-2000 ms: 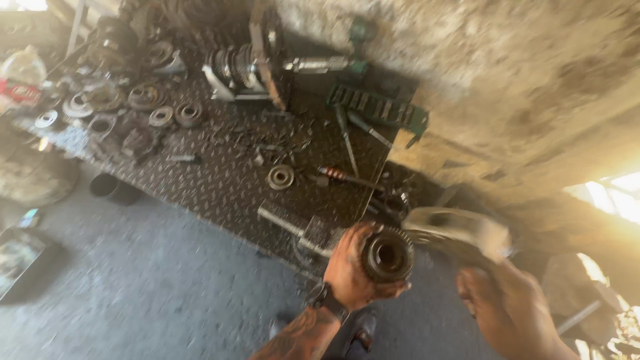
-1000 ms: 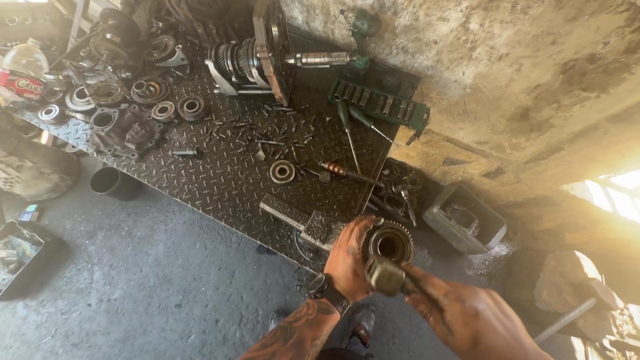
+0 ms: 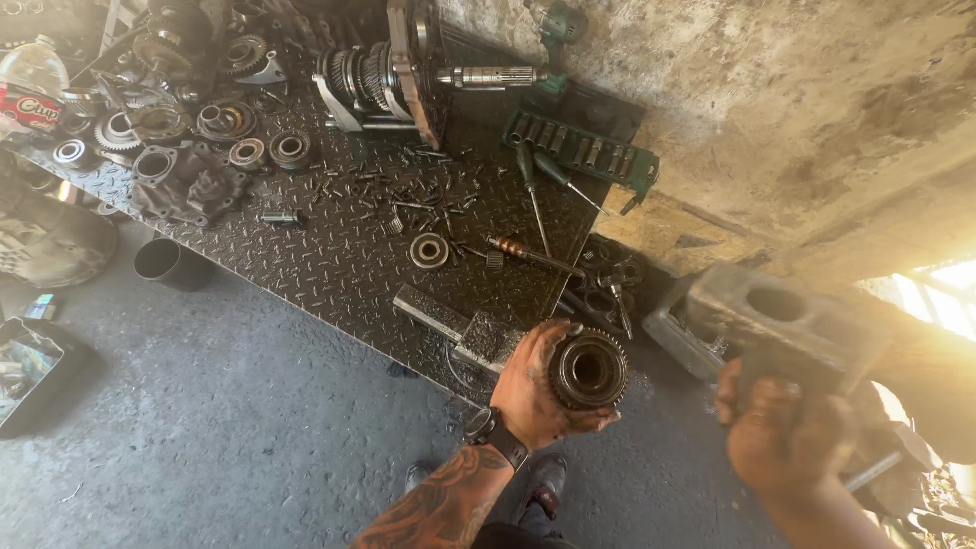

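Note:
My left hand (image 3: 537,385), with a dark watch at the wrist, is wrapped around a toothed metal gear (image 3: 589,369) with a round bore facing up. It holds the gear at the vise (image 3: 488,339) on the table's near corner; what lies under the gear is hidden. To the right, my right hand (image 3: 789,431) is closed on a hammer (image 3: 778,305), which is raised and blurred by motion; its large head has a dark round hole. A gap separates the hammer from the gear.
On the diamond-plate table (image 3: 343,267) lie a ball bearing (image 3: 429,250), loose rollers, screwdrivers (image 3: 538,194) and a green socket tray (image 3: 583,151). A gear shaft assembly (image 3: 374,76) stands at the back. A grey container (image 3: 679,328) is beyond the right corner, a black bucket (image 3: 171,261) on the floor.
The hammer was over the near edge of the gear one second ago; my right hand has since swung it up and to the right. My left hand has stayed around the gear.

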